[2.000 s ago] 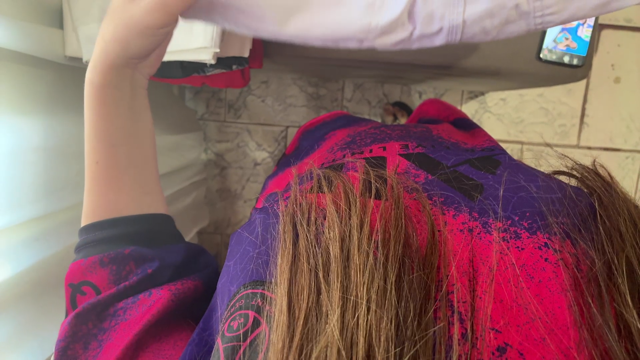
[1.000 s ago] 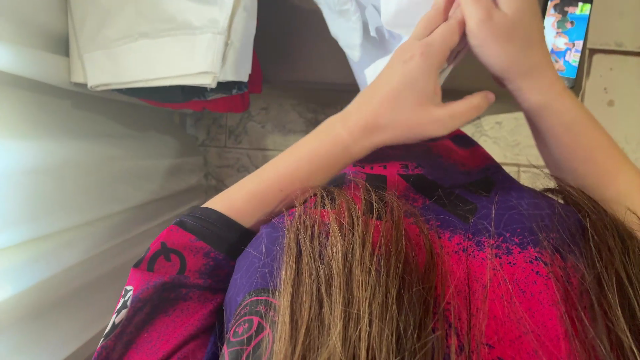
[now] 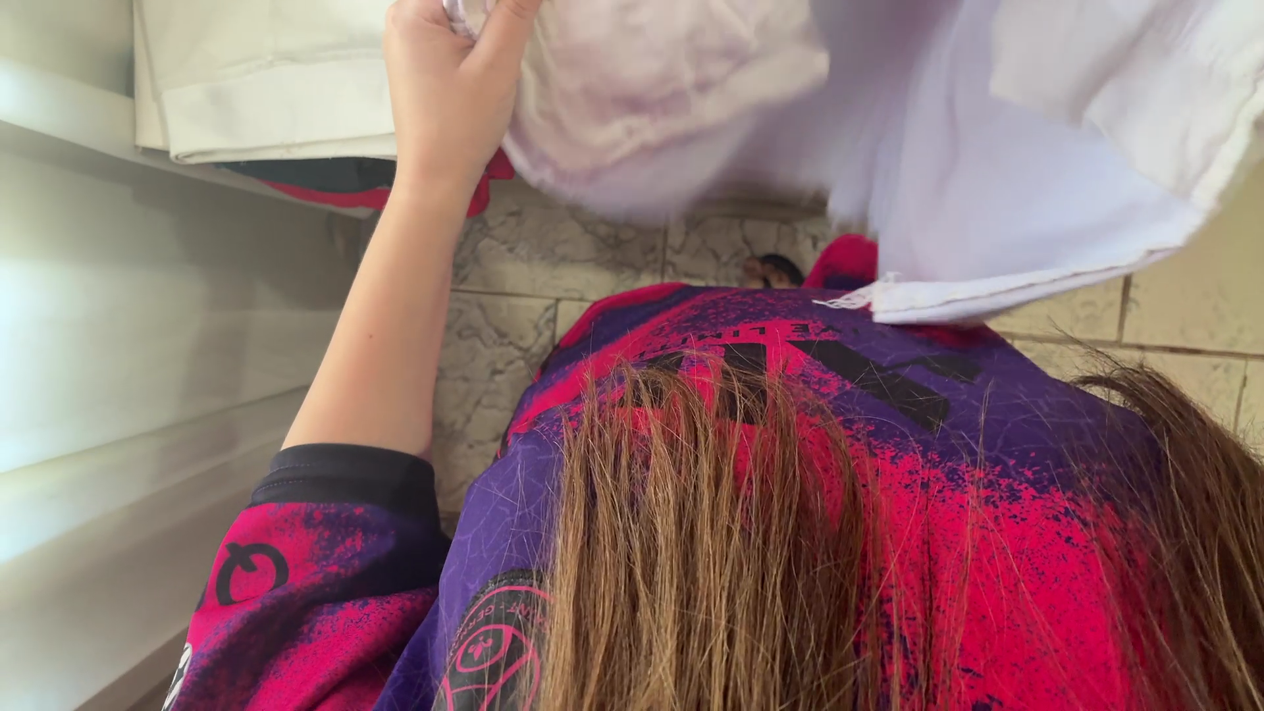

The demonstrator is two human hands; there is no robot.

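My left hand (image 3: 454,84) is raised at the top, left of centre, its thumb and fingers closed on the edge of a white cloth garment (image 3: 1027,197). The garment hangs spread across the top right, partly blurred, its seamed edge with loose threads over the front of my purple and pink shirt. My right hand is out of view. Just left of my left hand lies a stack of folded white cloth (image 3: 276,109).
Red and dark folded fabric (image 3: 326,180) shows beneath the white stack. White panels or shelving (image 3: 148,326) run along the left side. Below is a tiled floor (image 3: 494,365) with a marbled pattern. Long hair hangs in front of my shirt.
My hands were close together at the upper right one second ago; now my left hand is farther left and the garment is spread wide. The phone seen at the upper right is no longer visible.
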